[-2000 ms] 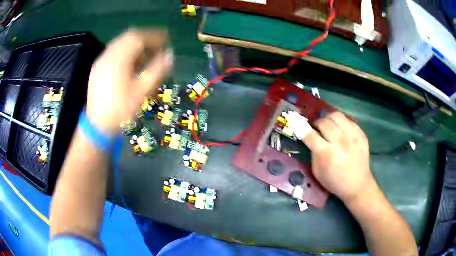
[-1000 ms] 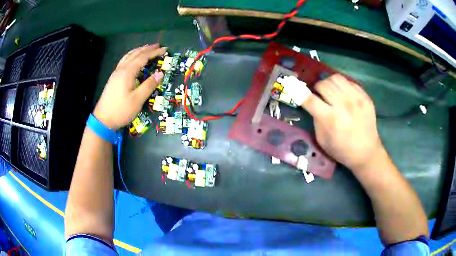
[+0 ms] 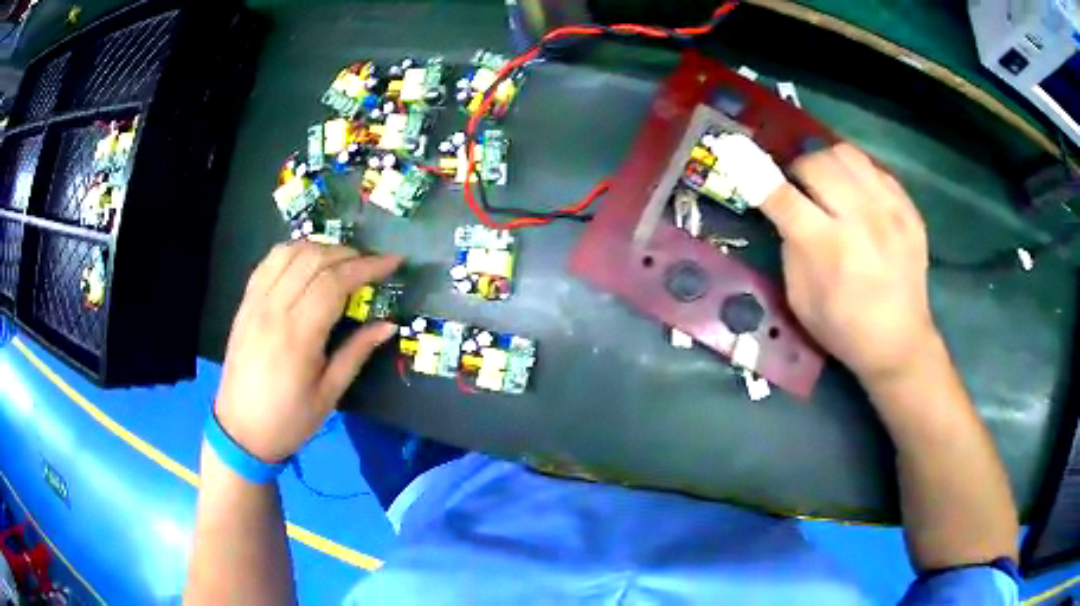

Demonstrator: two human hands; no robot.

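My left hand (image 3: 310,337), with a blue wrist band, holds a small green board with a yellow part (image 3: 372,303) between fingers and thumb, left of two boards side by side. My right hand (image 3: 841,243), with white coverings on its fingertips, is on a power supply board (image 3: 707,166) in the opening of the dark-red test fixture (image 3: 711,302); the covered fingertips hide part of this board. Several loose boards (image 3: 486,263) lie on the mat between the left tray and the fixture.
A black divided tray (image 3: 142,278) with a few boards stands at the left. A red and black twisted lead (image 3: 476,154) loops over the mat to the fixture. White scraps (image 3: 754,381) lie at the fixture's edge. A white instrument (image 3: 1007,36) is at the upper right.
My left hand has moved from the upper board cluster down towards the two boards side by side, and a board is now in it. My right hand stays on the fixture board.
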